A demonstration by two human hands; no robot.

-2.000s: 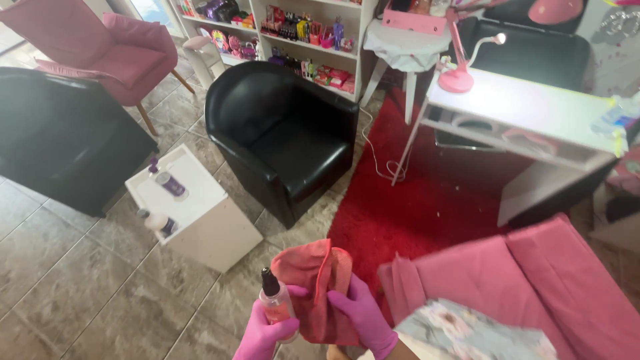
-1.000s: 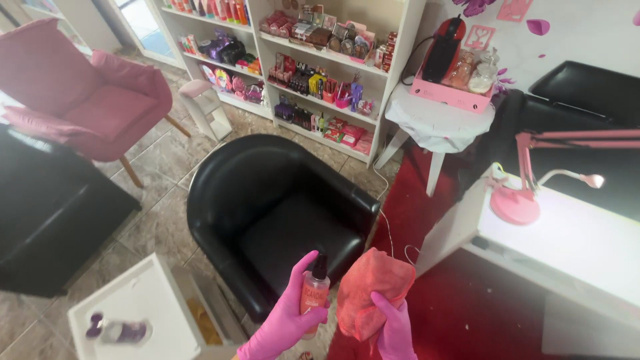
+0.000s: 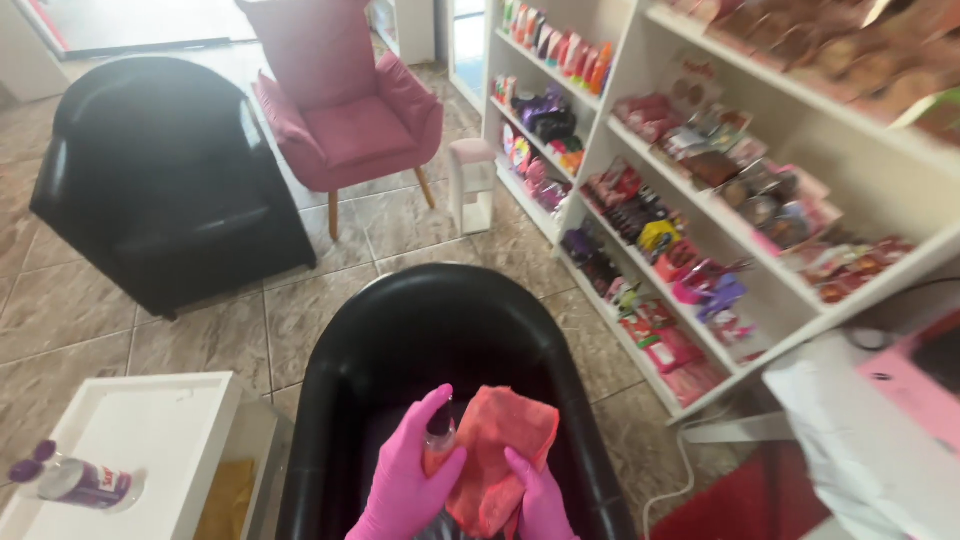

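Note:
My left hand point(image 3: 409, 469), in a pink glove, is wrapped around a small clear spray bottle point(image 3: 439, 442) with a dark top; the index finger lies over the top. Beside it my right hand point(image 3: 541, 499), also gloved in pink, grips a coral-red cloth point(image 3: 499, 450) with the thumb on its front. Bottle and cloth are close together, and the cloth hangs partly folded. Both hands are above the seat of a black tub armchair point(image 3: 442, 315), whose seat they partly hide.
A white cart point(image 3: 172, 412) bearing bottles point(image 3: 82, 480) stands at lower left. Behind are another black armchair point(image 3: 172, 172) and a pink armchair point(image 3: 352, 127). Stocked white shelves point(image 3: 705, 195) line the right. A cable point(image 3: 679, 465) runs beside a red rug point(image 3: 750, 495).
My hands, still holding the bottle and the cloth, are now over the black armchair's seat. The view has swung left, away from the desk with the pink lamp.

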